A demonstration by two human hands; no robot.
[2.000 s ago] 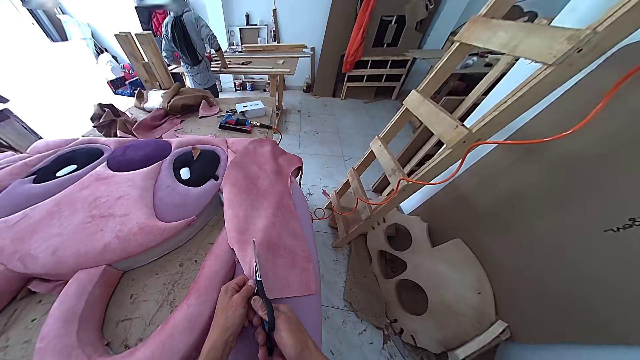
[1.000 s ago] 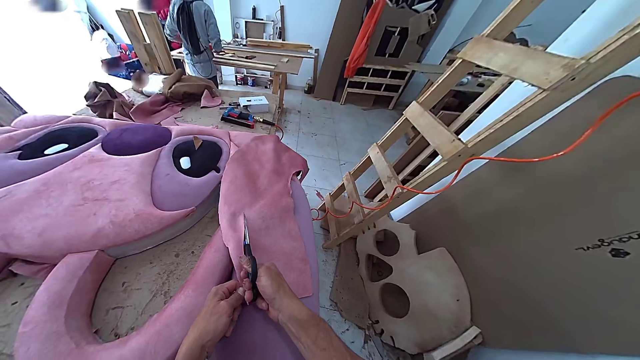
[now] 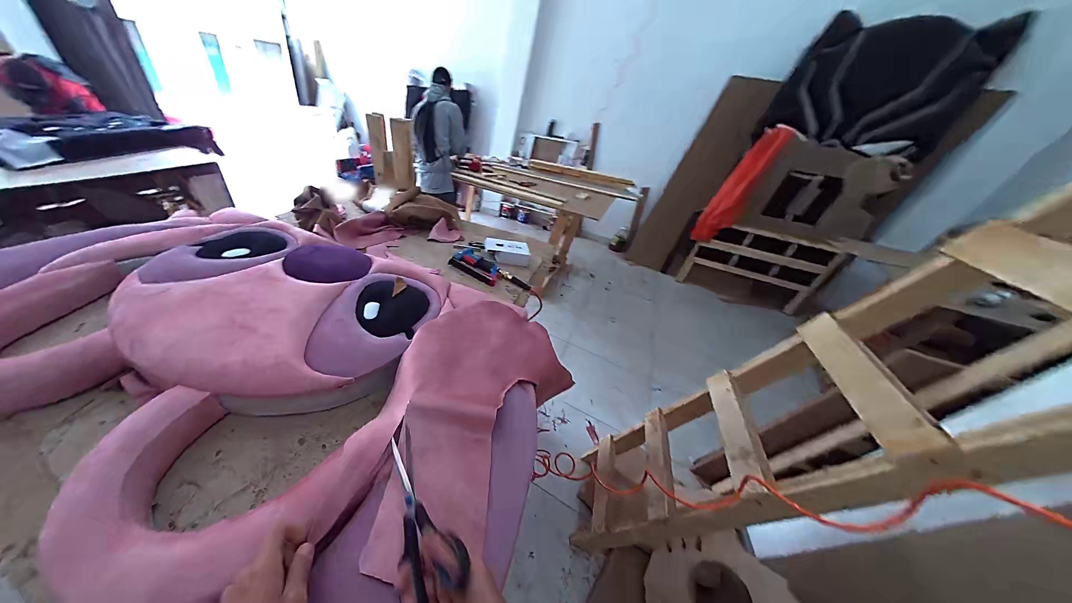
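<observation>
A large pink and purple padded cartoon figure (image 3: 226, 327) lies on the work table, with black eyes and a purple nose. Over its right side is draped a loose pink leather-like sheet (image 3: 456, 435). My right hand (image 3: 452, 569) is closed around the handles of black-handled scissors (image 3: 406, 481), whose parted blades point away from me at a slit in the sheet. Left of it, my left hand (image 3: 272, 569) rests on the figure's curved pink limb (image 3: 201, 536), fingers bent; whether it pinches anything cannot be told.
A wooden ladder-like frame (image 3: 729, 419) leans at the right, crossed by a coiled orange air hose (image 3: 770, 490). Tools and a white box (image 3: 507, 251) lie on the table's far corner. A person (image 3: 437, 134) stands by a far workbench (image 3: 536, 193). A cut-out panel (image 3: 712, 578) is low right.
The view has swung upward, showing more of the room. My left hand has moved left, away from the scissors and onto the pink limb. The scissors' blades have parted.
</observation>
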